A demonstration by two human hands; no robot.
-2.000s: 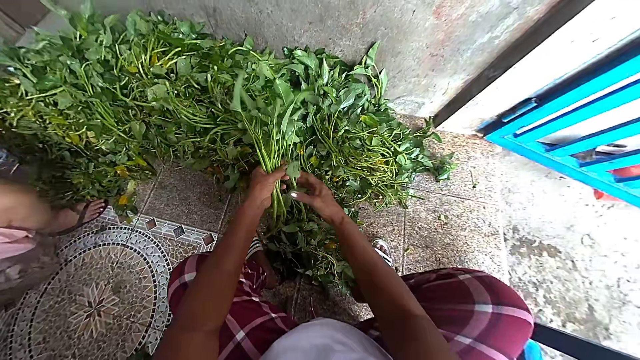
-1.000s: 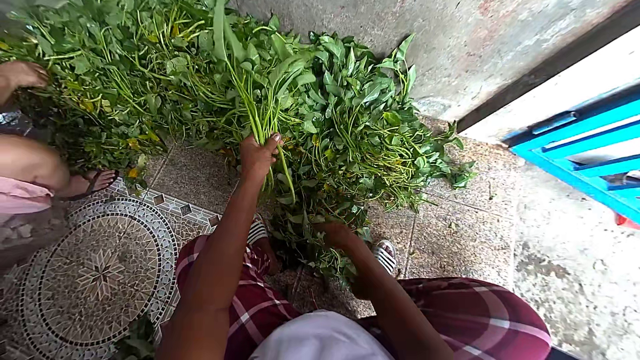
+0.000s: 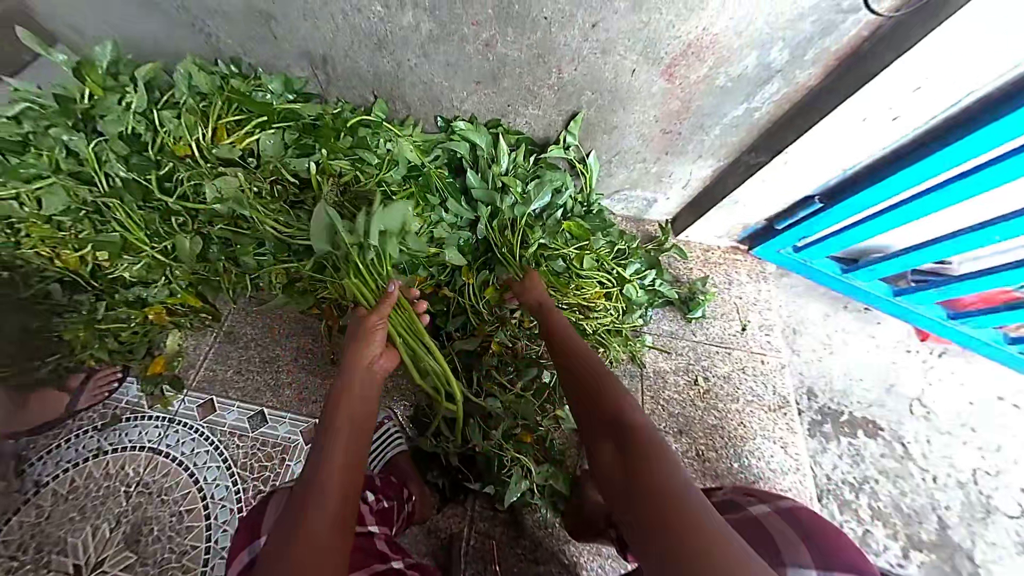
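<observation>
My left hand holds a bunch of long-stemmed leafy greens, its leaves pointing up and away and its stem ends bent down toward my feet. To the right, my right hand reaches into the big heap of the same greens, at the base of some upright stems; its fingers are partly hidden, so whether it grips them cannot be told. A lower, darker pile of leaves lies between my feet.
A concrete wall runs behind the heap. At right is a blue slatted gate over a pale concrete floor. Another person's sandaled foot is at left, beside a round mosaic tile pattern. Some leaves lie scattered on the speckled tiles.
My left hand has kept the bunch, which now sits lower and tilts differently. My right hand has moved from the low pile between my feet up to the heap.
</observation>
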